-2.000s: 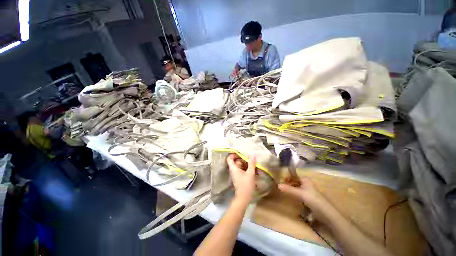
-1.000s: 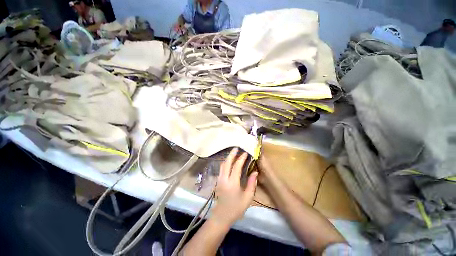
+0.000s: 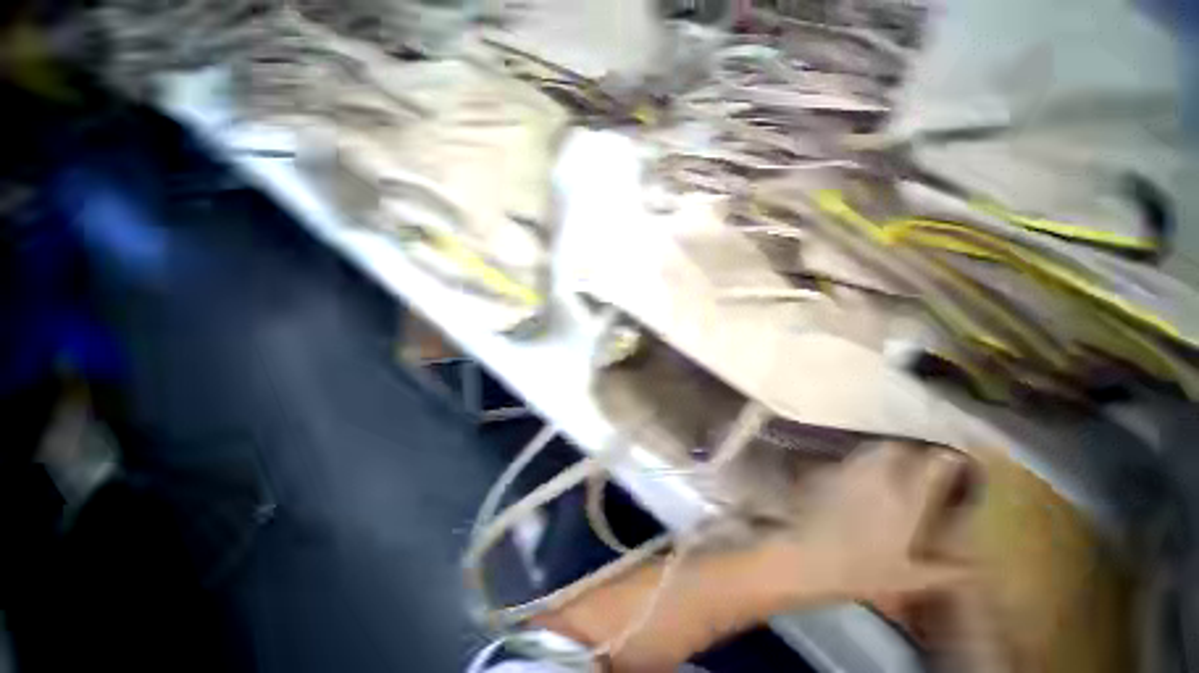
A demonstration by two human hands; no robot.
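The view is strongly blurred. A beige bag body (image 3: 802, 348) lies across the near part of the white table, its darker opening towards me. Its thin strap loops (image 3: 519, 607) hang over the table's front edge. My left hand (image 3: 861, 519) is at the near right end of the bag body, its forearm coming from the bottom; its fingers are too blurred to show a grip. Skin-coloured blur beside it at the lower right may be my right hand, but I cannot make it out. No hammer can be made out.
A stack of bag bodies with yellow edges (image 3: 999, 283) stands behind at the right. More beige pieces (image 3: 460, 158) lie further left. The tan board (image 3: 1052, 565) is at the lower right. The white table edge (image 3: 381, 270) runs diagonally beside the dark floor (image 3: 329, 447).
The view has swung left and down and blurred, with more floor showing. The bag body was turned over or spread since the earliest frame. Both hands now appear further right.
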